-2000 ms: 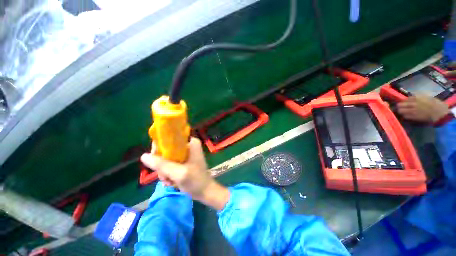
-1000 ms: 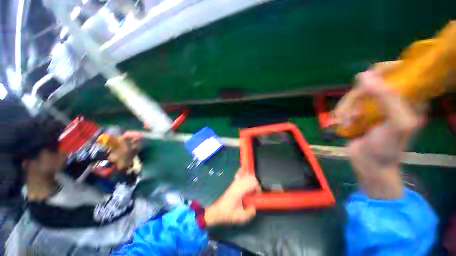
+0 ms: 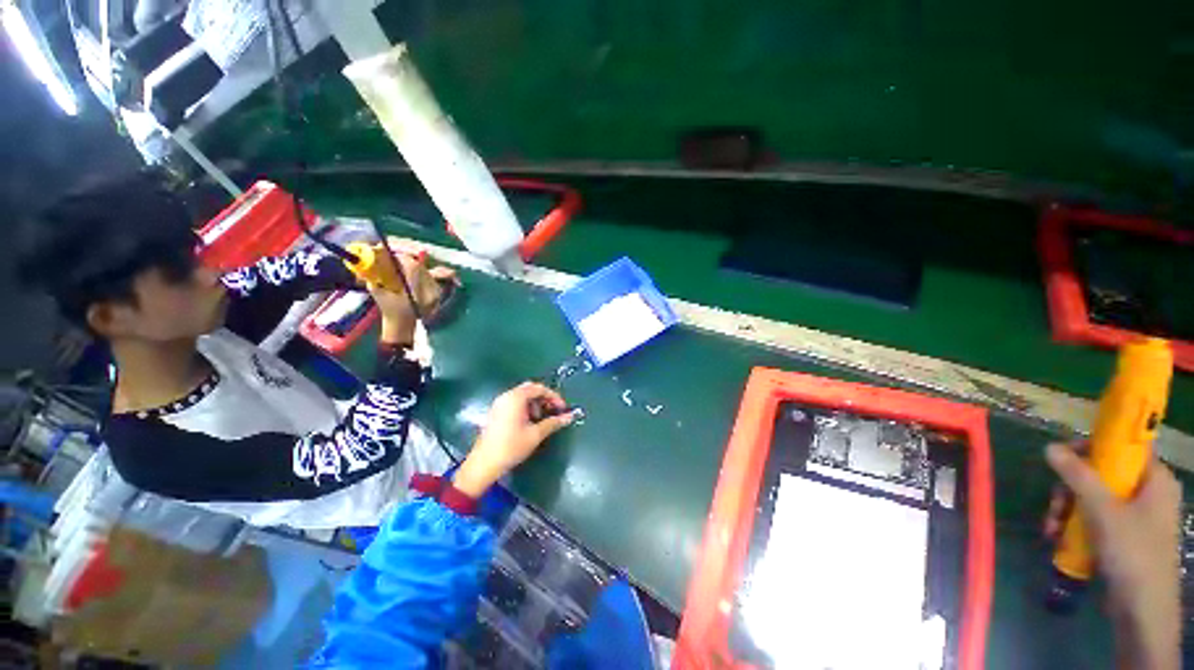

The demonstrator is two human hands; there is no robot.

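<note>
An open tablet (image 3: 871,452) lies in a thick red-orange foam tray (image 3: 718,556) on the dark green bench, circuit area at the far end and a bright glaring plate below. My right hand (image 3: 1113,517) is at the right edge, holding the yellow-orange electric screwdriver (image 3: 1123,425) with its dark tip down, beside the tray. My left hand (image 3: 515,429) is left of the tray, fingertips pinched on a tiny pale bracket (image 3: 574,415). Small white brackets (image 3: 642,403) lie loose on the bench near the blue bin (image 3: 596,295), which holds white small parts (image 3: 618,327).
Another worker (image 3: 197,353) sits at the left, holding a yellow screwdriver (image 3: 376,266). Behind the bench are a pale metal edge (image 3: 812,343), a green belt with more red trays (image 3: 1063,282), a dark flat slab (image 3: 822,271), and a pale slanting post (image 3: 439,155).
My left hand has let go of the red tray and moved left to the loose brackets. The tray now sits nearer, and the screwdriver has swung upright, tip down, on its right.
</note>
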